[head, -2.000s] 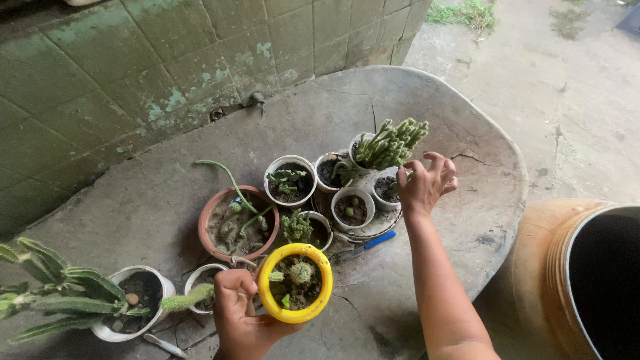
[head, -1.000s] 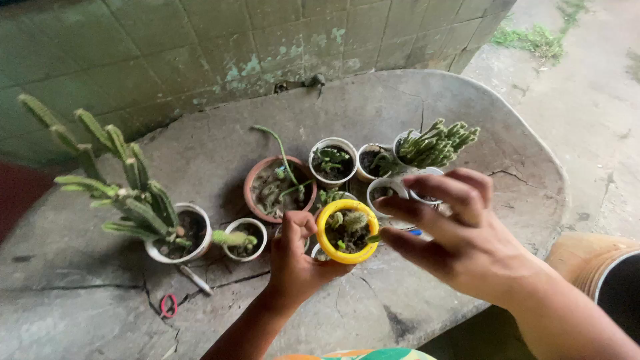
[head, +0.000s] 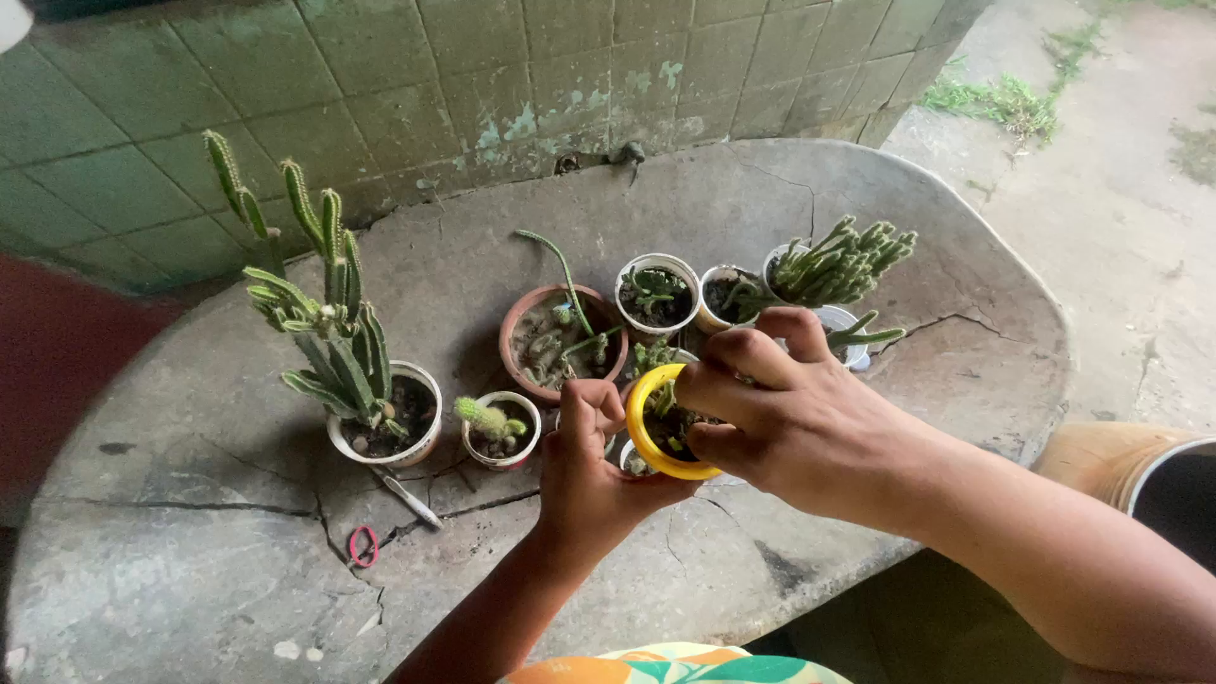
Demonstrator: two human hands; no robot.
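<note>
My left hand (head: 598, 465) grips a small yellow pot (head: 641, 427) with soil and a cactus in it, above the near side of the concrete table. My right hand (head: 788, 408) reaches over this pot from the right, its fingers bent down into it and covering part of the soil and plant. Whether those fingers pinch anything is hidden. Behind the hands stand a terracotta pot (head: 510, 332) with a long thin cactus stem, a white pot with a small succulent (head: 655, 290), and a pot with a clustered, many-stemmed cactus (head: 841, 266).
A tall cactus (head: 332, 351) in a white pot and a small pot with a fuzzy cactus (head: 491, 421) stand at left. Near them lie a white pen-like tool (head: 410, 501) and a pink band (head: 363, 546). A tiled wall (head: 380, 104) runs behind; a large round container (head: 1111, 461) is at right.
My right hand has come from beside the clustered cactus to the yellow pot, and its fingers are now inside the rim. My left hand has kept hold of the pot throughout.
</note>
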